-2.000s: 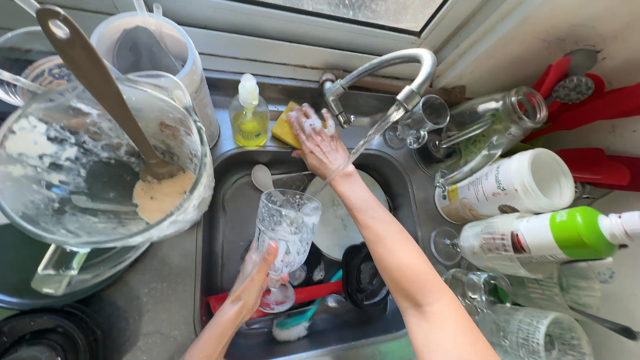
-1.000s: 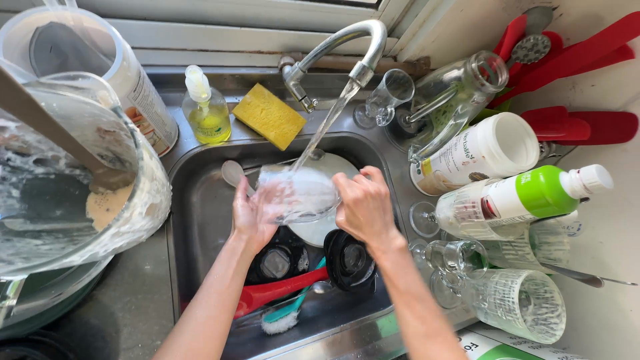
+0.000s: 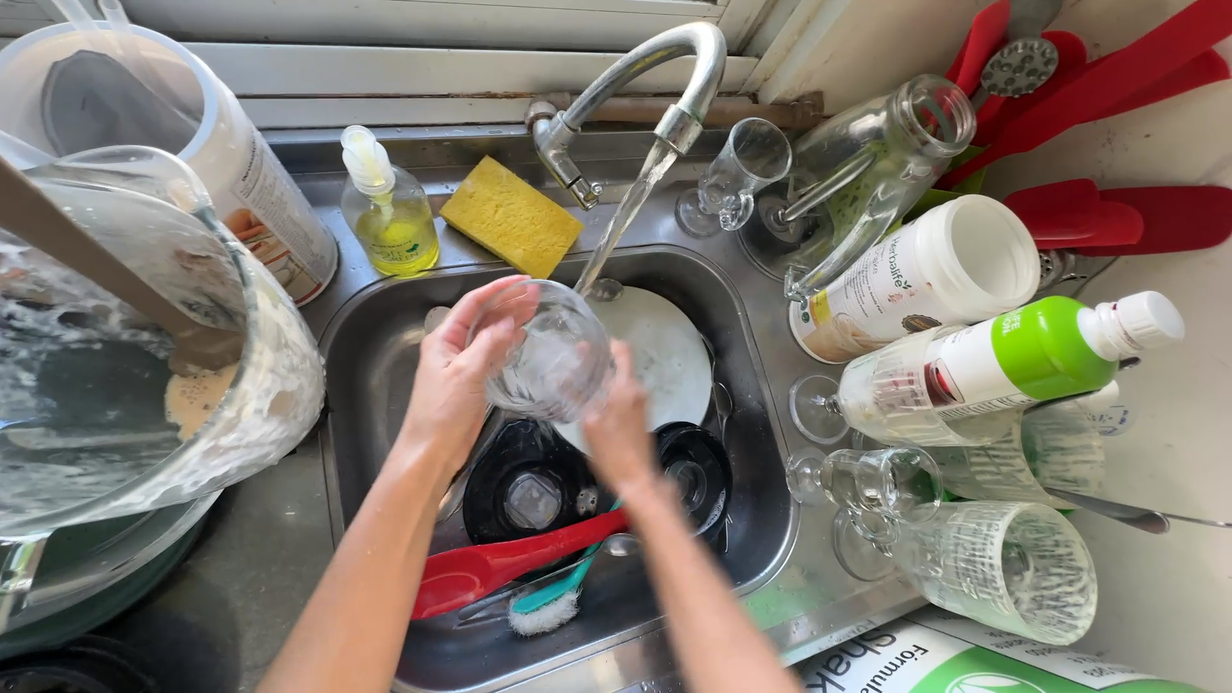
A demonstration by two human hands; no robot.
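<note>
My left hand [image 3: 467,356] grips a clear glass goblet [image 3: 544,351] by its side, with the round rim facing up toward me. My right hand [image 3: 616,414], blurred, is at the goblet's lower right; its fingers are partly hidden and seem to touch the glass. Water runs from the curved metal faucet [image 3: 693,82] just behind the goblet. Beneath both hands, the steel sink [image 3: 375,385] contains a white plate [image 3: 664,351], black plastic parts [image 3: 529,491], a red spoon [image 3: 520,563] and a turquoise brush with white bristles [image 3: 544,611].
Behind the sink are a yellow sponge [image 3: 512,217] and a soap pump bottle [image 3: 390,217]. A smeared glass pitcher [image 3: 279,385] and a plastic tub [image 3: 260,183] crowd the left. Glasses [image 3: 1001,568], a white canister [image 3: 914,279], a green-and-white bottle [image 3: 1039,356] and a glass jar [image 3: 866,164] line the right.
The right hand was on the yellow sponge two seconds ago; it has let go and come to the goblet. The goblet, upright then and sideways one second ago, now has its rim toward me.
</note>
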